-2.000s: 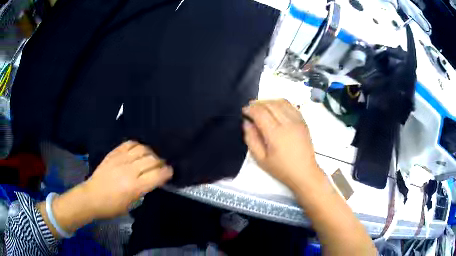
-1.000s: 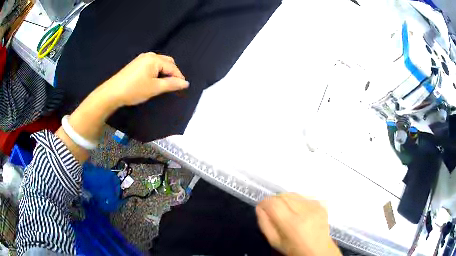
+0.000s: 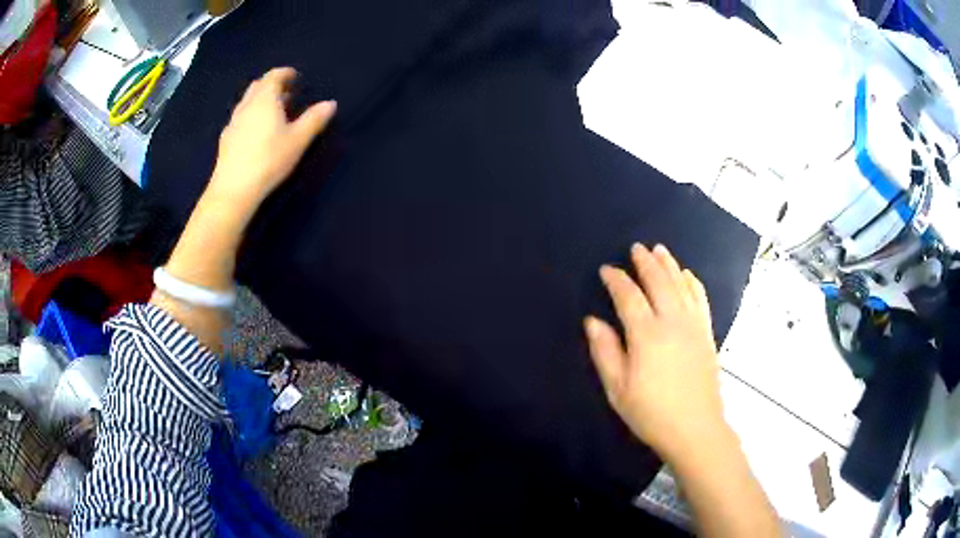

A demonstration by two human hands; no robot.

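Observation:
A large black garment panel [image 3: 453, 210] lies spread over the white table and hangs over its front edge. My left hand [image 3: 268, 131] is on the panel's left part, thumb and fingers apart. My right hand [image 3: 663, 347] lies on the panel's right part with its fingers spread. The panel's right corner reaches close to the white sewing machine head [image 3: 868, 168] with its blue stripe. The presser foot and needle are too small to tell.
Scissors with yellow and green handles [image 3: 137, 92] lie at the upper left. A black phone-like rectangle [image 3: 886, 436] and a small tan card [image 3: 821, 481] lie at right. Blue cloth or bags [image 3: 247, 405] and speckled floor with scraps are below left. Striped cloth [image 3: 63, 200] is at far left.
The black panel now spreads right across the table and over its front edge. My right hand has moved up from the table's front edge onto the panel. My left hand has moved slightly up and left.

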